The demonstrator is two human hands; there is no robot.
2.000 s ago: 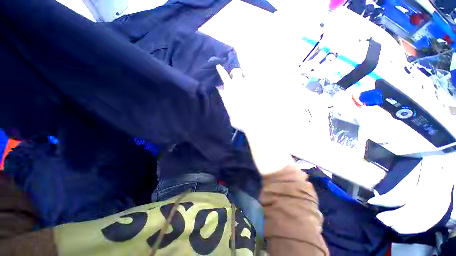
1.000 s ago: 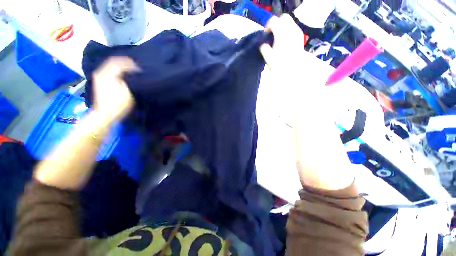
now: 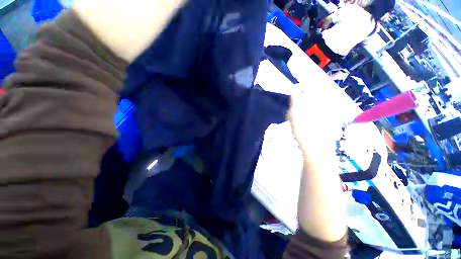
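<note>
A large navy garment (image 3: 202, 116) hangs in front of me, from the top edge of the picture down to my lap. It shows a small pale patch near its upper middle. My right hand (image 3: 299, 114) is at the garment's right side, with a corner of the cloth at its fingertips; bright glare washes out the fingers. My left forearm and brown sleeve fill the upper left, close to the camera. My left hand is cut off by the top edge.
The white sewing machine (image 3: 392, 195) stands at right, with a pink thread cone (image 3: 386, 108) above it. The white table's ridged edge (image 3: 273, 208) runs beside the garment. A dark cloth piece (image 3: 280, 56) lies on the far table. A person in white (image 3: 349, 30) is at the back.
The garment has been raised and now hangs lengthwise. My left arm has moved up and closer to the camera, taking its hand out of view. My right hand appears lower in the picture.
</note>
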